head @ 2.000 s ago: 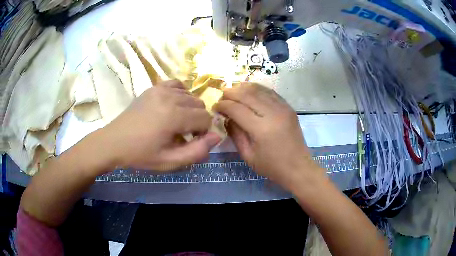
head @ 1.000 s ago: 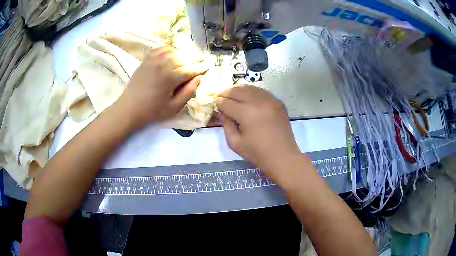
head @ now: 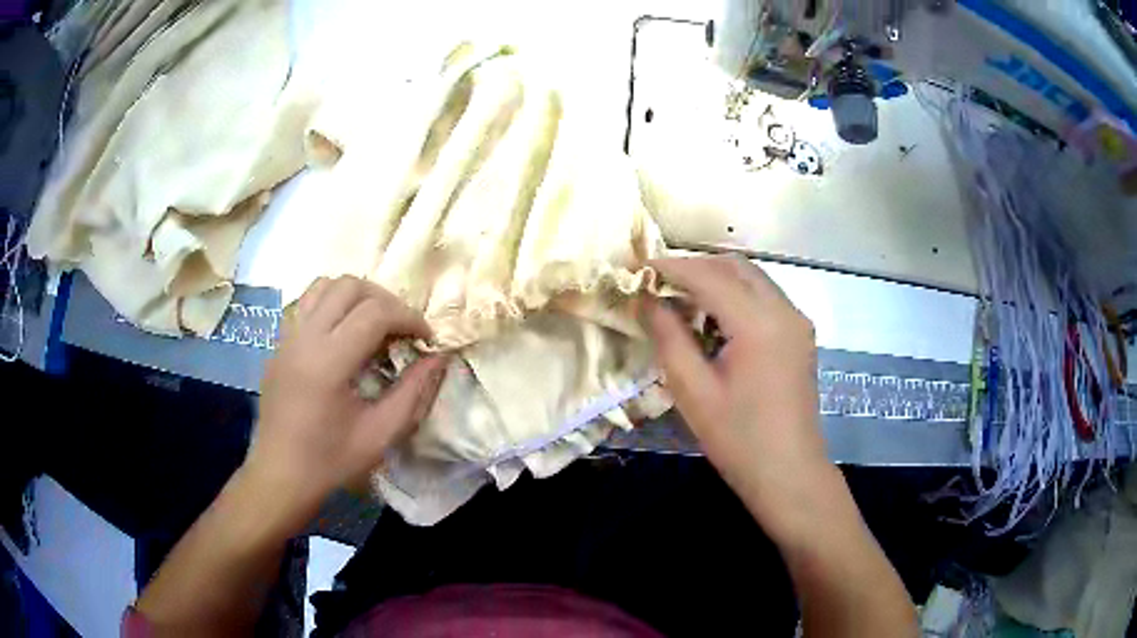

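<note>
A cream garment piece [head: 499, 199] lies from the white table over its front edge. Its opening has a gathered, ruffled edge, spread between my hands. A pale elastic strip [head: 567, 428] shows along the inside of the lower, nearer ruffle. My left hand [head: 347, 386] pinches the ruffled edge at the left. My right hand [head: 736, 355] pinches the edge at the right, with a small dark object partly visible at its palm, too hidden to name.
The sewing machine's presser foot area [head: 761, 125] is at the upper right. Hanging elastic strips [head: 1016, 287] are at the right, with red-handled scissors [head: 1075, 374] behind. A cream pile [head: 187, 162] lies at the left. A ruler [head: 892, 395] runs along the front edge.
The garment piece has come away from the needle area towards me, and its opening is spread out. My hands have moved nearer and farther apart. The view has shifted left.
</note>
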